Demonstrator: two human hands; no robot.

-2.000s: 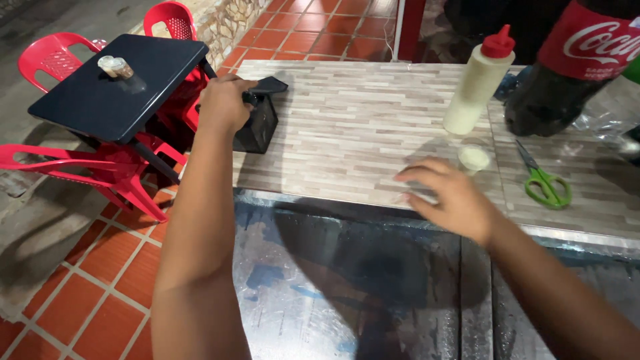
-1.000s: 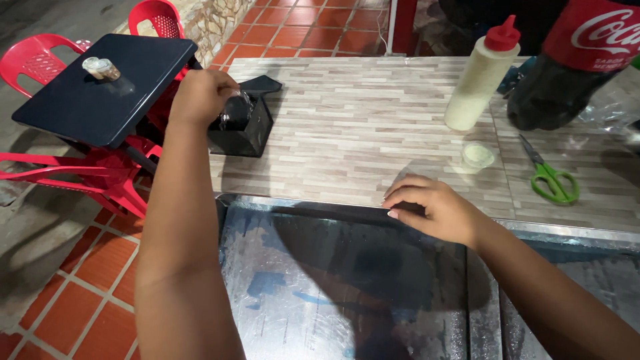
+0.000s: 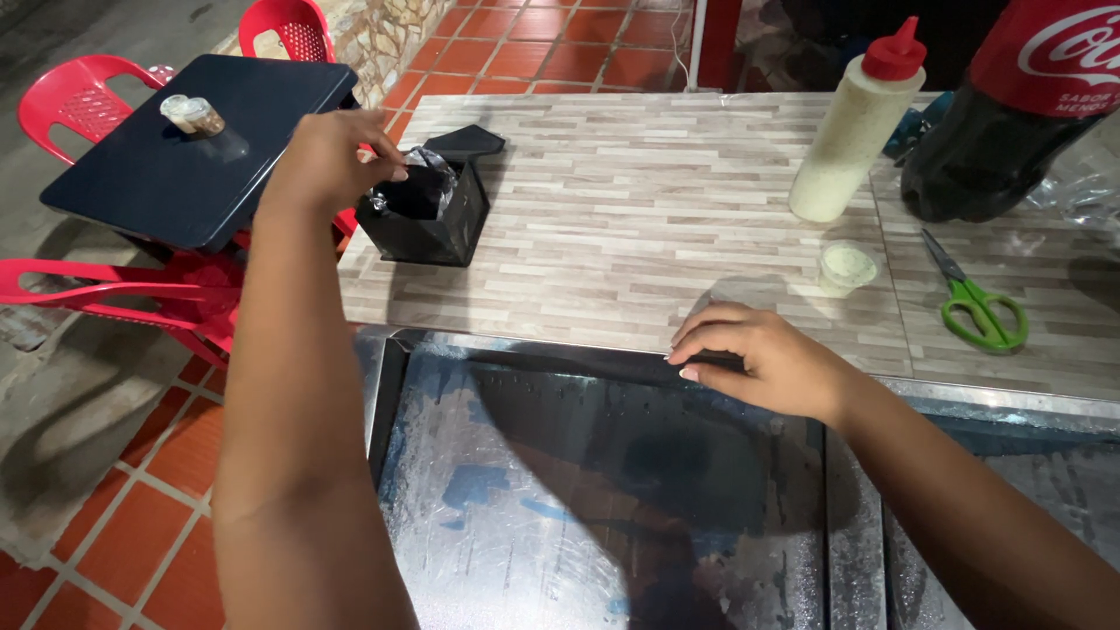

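My left hand (image 3: 337, 162) is over the left rim of a black box (image 3: 429, 219) lined with a crinkled plastic bag; its fingertips are close together, and whether something thin is between them cannot be told. The box's black lid (image 3: 465, 142) is tilted back behind it. My right hand (image 3: 752, 359) hovers at the counter's near edge with fingers curled and apart, holding nothing. Beyond it stand a small clear cup of pale sauce (image 3: 847, 268) and a squeeze bottle with a red cap (image 3: 856, 131). Green-handled scissors (image 3: 978, 302) lie to the right.
A large cola bottle (image 3: 1006, 114) stands at the back right, beside clear plastic (image 3: 1089, 188). The wood-patterned counter (image 3: 612, 201) borders a wet metal surface (image 3: 525, 525) nearest me. At the left are a dark table (image 3: 254, 114) with small cups (image 3: 192, 115) and red plastic chairs (image 3: 83, 101).
My left hand has moved from the box's lid area to its left rim, and the bag-lined opening shows now. My right hand stays near the counter's edge.
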